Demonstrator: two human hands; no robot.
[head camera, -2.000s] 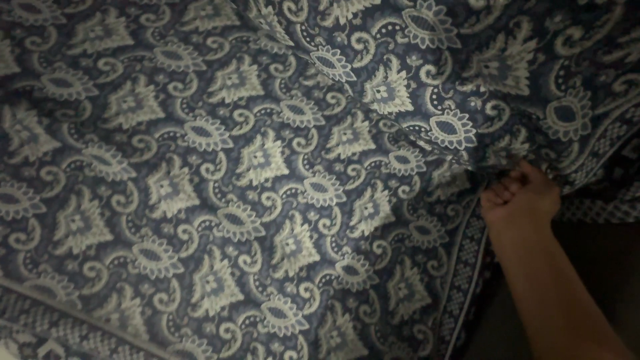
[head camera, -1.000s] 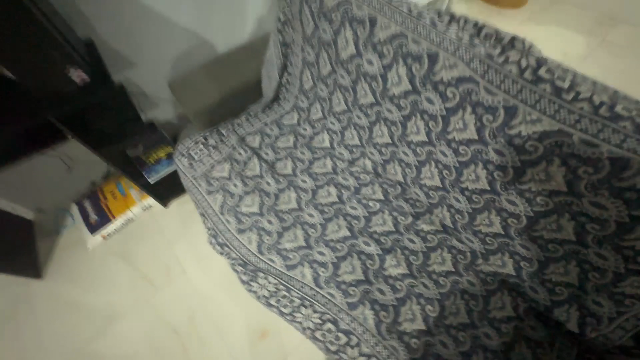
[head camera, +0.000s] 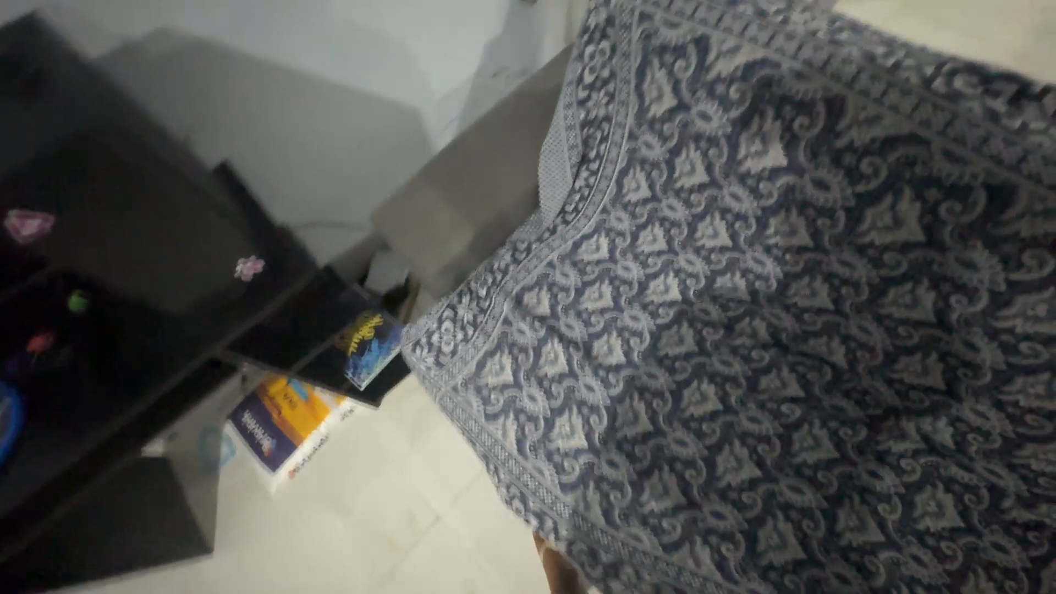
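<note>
A large blue and grey patterned cloth (head camera: 709, 313) with a floral border spreads across the centre and right of the view. Its corner reaches out to the left, near a dark shelf. At the bottom, a small strip of skin (head camera: 559, 569) shows beside the cloth's lower border; whether it is part of an arm or a leg cannot be told. Neither my left hand nor my right hand can be made out, and the cloth may hide them.
Dark furniture with flower stickers (head camera: 124, 231) stands at the left. A blue book (head camera: 373, 348) lies on its low shelf, and a yellow and purple box (head camera: 285, 421) is below. A grey-brown block-like object (head camera: 470, 181) stands behind the cloth, by the wall. Pale tiles (head camera: 437, 520) cover the floor.
The view has swung from a close look at the cloth to the furniture and floor. The hand that gripped the cloth's edge two seconds ago is out of sight.
</note>
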